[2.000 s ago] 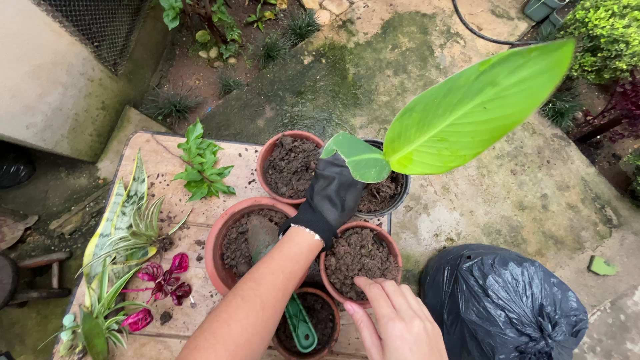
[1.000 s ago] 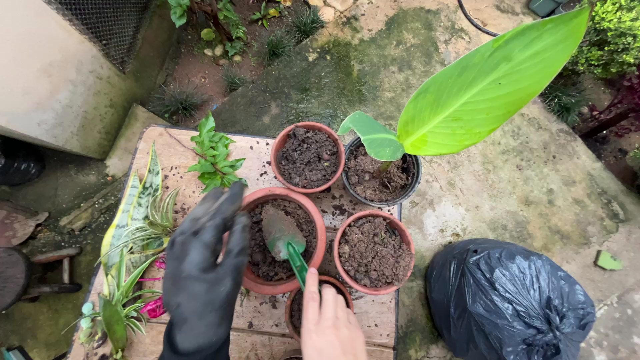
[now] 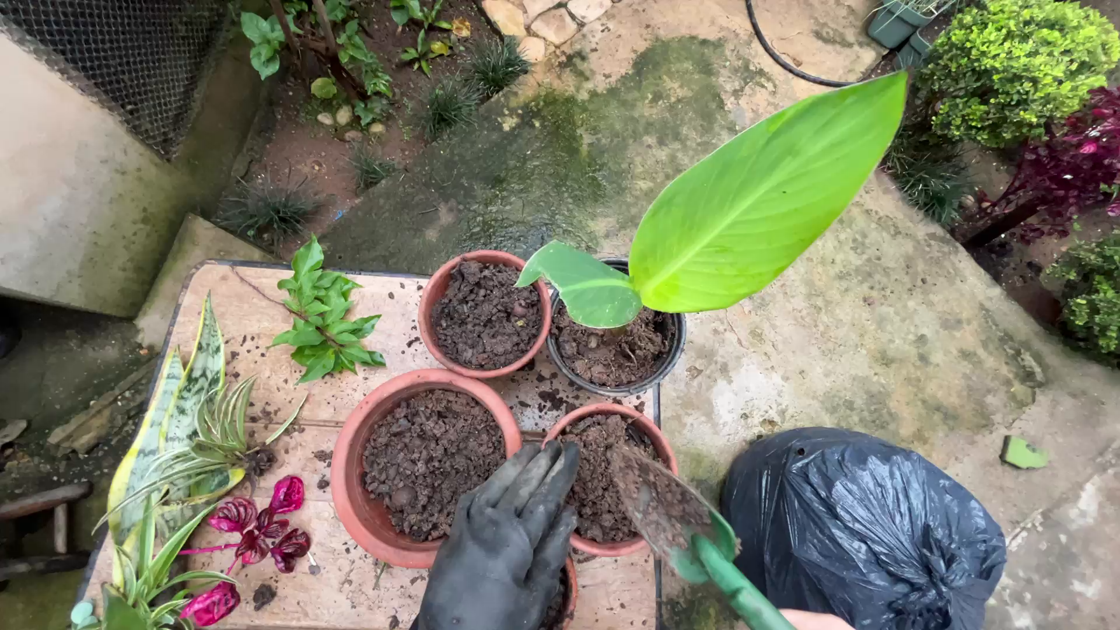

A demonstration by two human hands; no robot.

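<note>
My left hand (image 3: 503, 542), in a black glove, lies palm down with fingers extended between the large terracotta-coloured pot (image 3: 346, 472) and the smaller right pot (image 3: 661, 437), its fingertips at the smaller pot's rim. It holds nothing that I can see. At the bottom edge my right hand (image 3: 814, 619), bare and mostly out of view, grips the green handle of a garden trowel (image 3: 665, 516). The soil-covered blade is tilted over the right side of the smaller pot. Another soil-filled pot (image 3: 486, 363) and a black pot (image 3: 619, 385) with a broad-leaved plant (image 3: 770, 192) stand behind.
A leafy cutting (image 3: 324, 319), a variegated snake plant (image 3: 188, 420), a striped spider plant (image 3: 223, 429) and a magenta-leaved cutting (image 3: 262, 529) lie on the table (image 3: 289, 411). A further pot (image 3: 570, 595) is partly under my left hand. A black plastic bag (image 3: 857, 525) stands right of the table.
The trowel, in the large pot's soil in both earlier frames, is now over the smaller right pot in my right hand. My gloved left hand has moved right from beside the large pot.
</note>
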